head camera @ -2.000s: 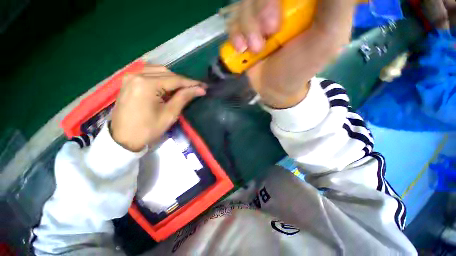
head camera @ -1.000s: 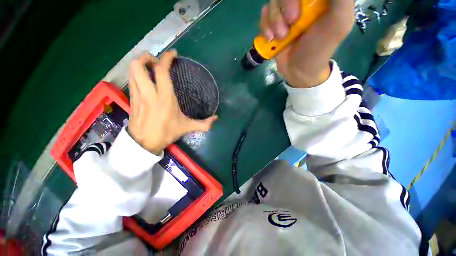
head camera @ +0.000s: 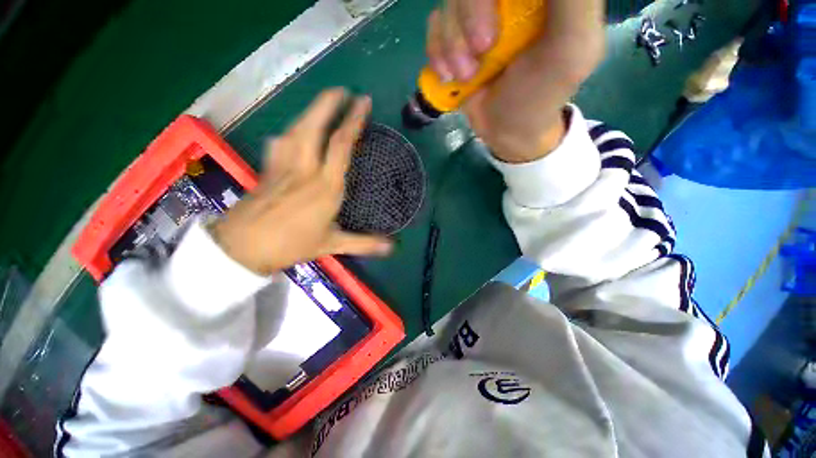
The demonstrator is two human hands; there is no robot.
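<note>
My right hand grips the yellow-orange electric screwdriver, its black nose pointing down-left above the bench. My left hand is blurred, fingers spread, above the left edge of the round dark screw plate, which lies on the green bench; I cannot tell whether the fingers touch it. The open tablet lies in the red foam holder. Its circuit board shows at the upper left end. My left hand and sleeve hide the middle of the tablet. No screws can be made out on the plate.
A black cord or strip lies below the plate. The conveyor's pale metal edge runs behind the holder. Small silvery pieces lie at the top right, near a whitish object and blue plastic. Clear plastic shows at left.
Since one second ago, the plate has shifted right and down and more of it shows beside my left hand. The screwdriver has moved left. Two seconds ago my left fingers were by its nose.
</note>
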